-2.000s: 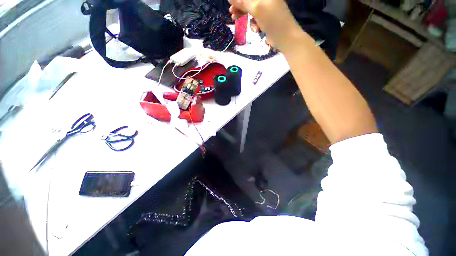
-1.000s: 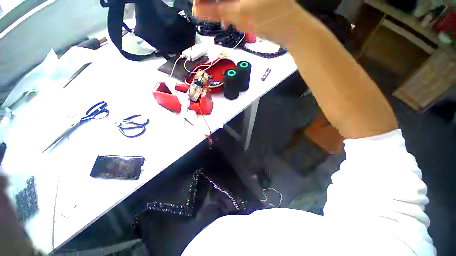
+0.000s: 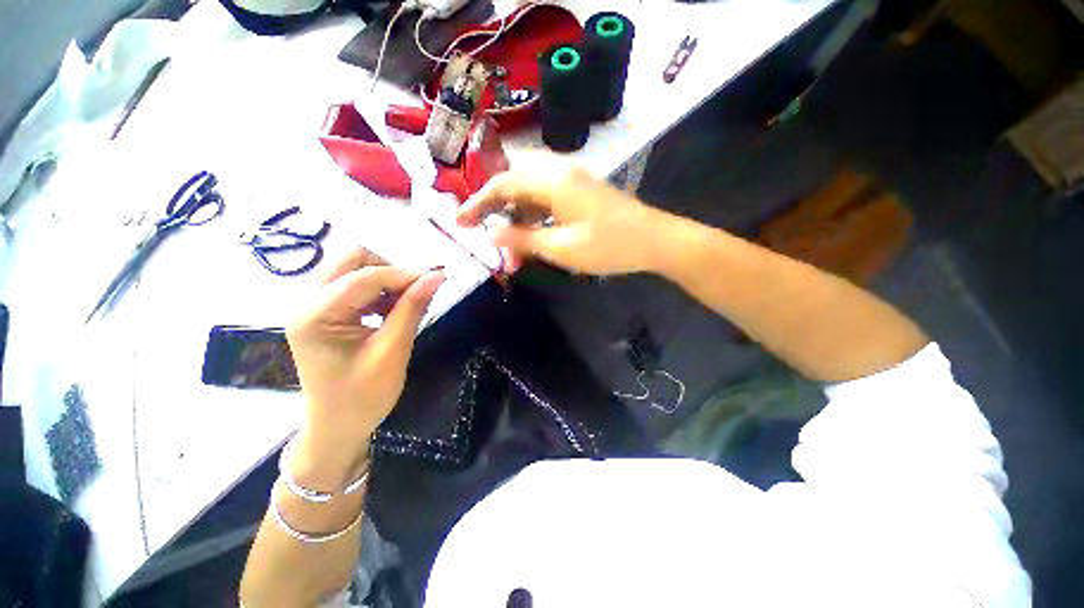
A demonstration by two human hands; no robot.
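My left hand (image 3: 354,339), with two bracelets at the wrist, is raised over the table's front edge with thumb and forefinger pinched together. Any needle or thread between them is too fine to see. My right hand (image 3: 577,222) is just right of it, blurred, fingers bent towards the left hand, with a silvery glint at the fingers. I cannot tell whether it holds anything. The dark garment piece (image 3: 541,475) lies over the lap below the hands. Its shiny braided trim (image 3: 424,448) makes an angular line.
On the white table (image 3: 107,392) are large shears (image 3: 178,214), small scissors (image 3: 288,241), a phone (image 3: 250,358) partly behind my left hand, black thread cones (image 3: 566,101), a red tray (image 3: 541,36) and an open red box (image 3: 369,149). A thin pale loop (image 3: 656,390) hangs at right.
My right hand has come down from the top of the view to the table's front edge. My left hand has come into view from the left. The view has shifted downwards.
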